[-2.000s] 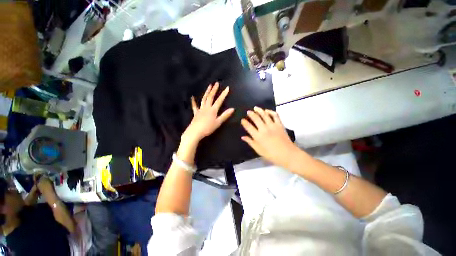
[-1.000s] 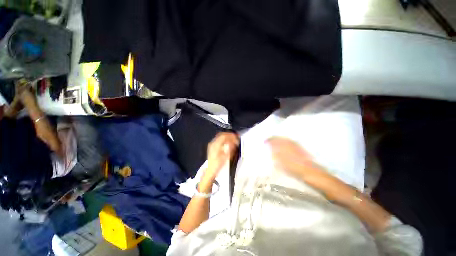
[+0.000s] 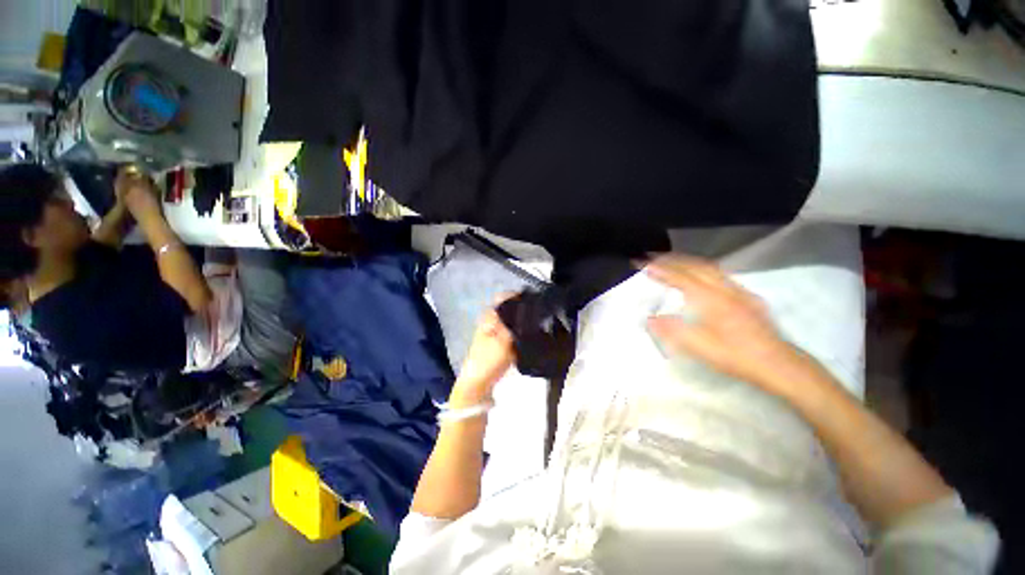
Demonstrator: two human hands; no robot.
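A large black fabric panel (image 3: 584, 112) lies over the table and its front edge. A narrower black strip (image 3: 601, 279) hangs from the edge to my lap. My left hand (image 3: 490, 348) is closed on the bunched end of this black strip, low over the lap. My right hand (image 3: 714, 315) is flat with fingers apart, a little blurred, beside the strip over my white-clothed lap. Its fingertips are close to the strip; whether they touch it I cannot tell. The needle area is out of view.
A long pale table edge (image 3: 922, 146) runs right. At left are yellow scraps (image 3: 357, 169), a grey machine (image 3: 157, 101) and a person (image 3: 107, 281) working at it. Navy cloth (image 3: 365, 337) hangs below, with a yellow object (image 3: 301, 492) near the floor.
The view has tipped down from the machine to my lap. My hands left the panel on the table. My left hand now holds the black strip, which has come up from the lap's left side.
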